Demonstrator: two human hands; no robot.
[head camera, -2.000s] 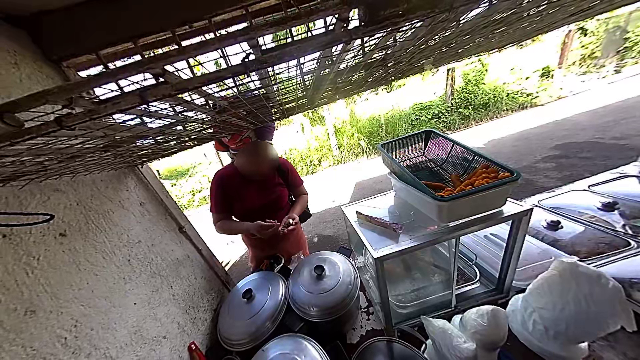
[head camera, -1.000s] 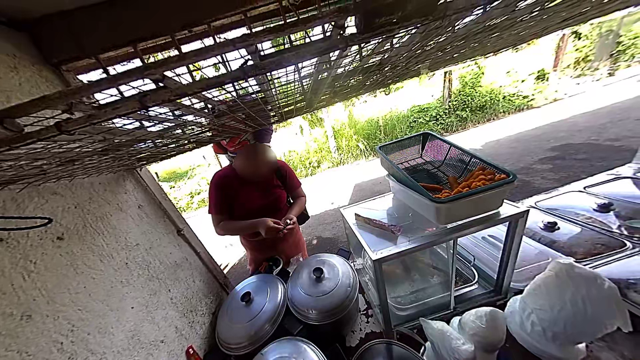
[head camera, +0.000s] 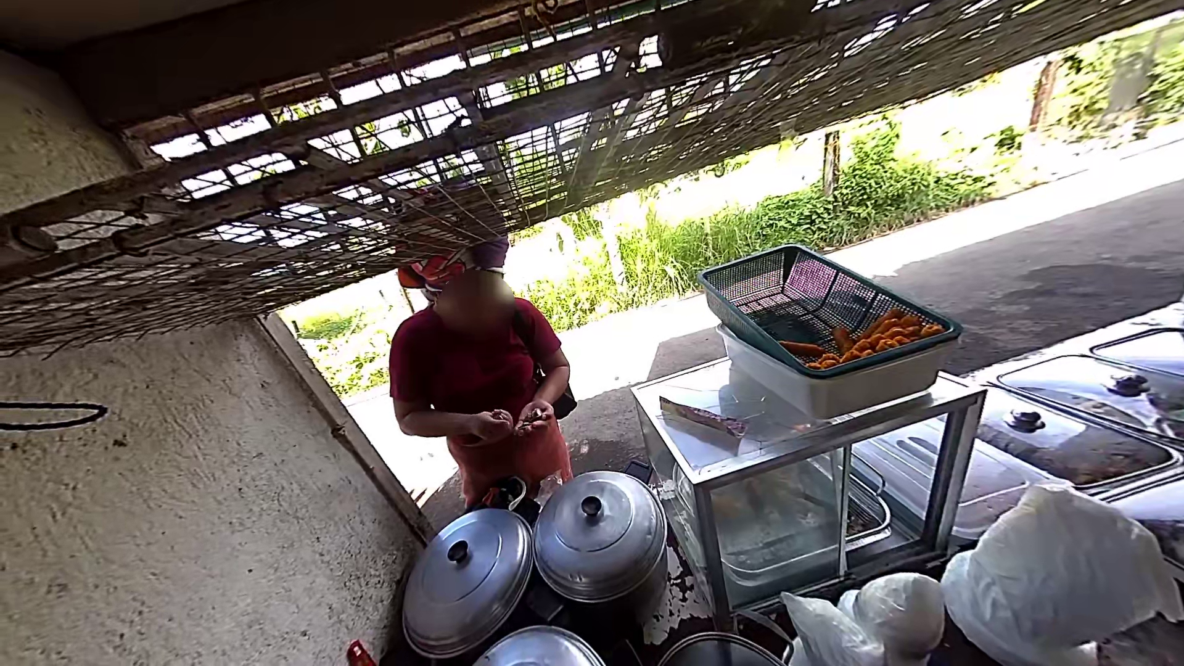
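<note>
Neither my left hand nor my right hand shows in the head view. Below me stand several lidded metal pots, among them a left pot (head camera: 470, 581) and a right pot (head camera: 599, 535), both with black knobs. A glass display case (head camera: 740, 481) stands to their right. On its top sit a white plastic tub (head camera: 832, 379) and, tilted over it, a dark green plastic basket (head camera: 786, 305) with orange fried food (head camera: 879, 340) at one end. A flat patterned strip (head camera: 703, 416) lies on the glass beside the tub.
A person in a dark red shirt (head camera: 472, 370) stands beyond the pots, small items in their cupped hands. White plastic bags (head camera: 1054, 564) are at the lower right, and lidded food trays (head camera: 1073, 435) behind them. A rough wall (head camera: 213, 499) rises at left; wire mesh (head camera: 370, 194) hangs overhead.
The person beyond the pots has moved their hands apart a little and now holds the palms open. The pots, case and basket have not moved.
</note>
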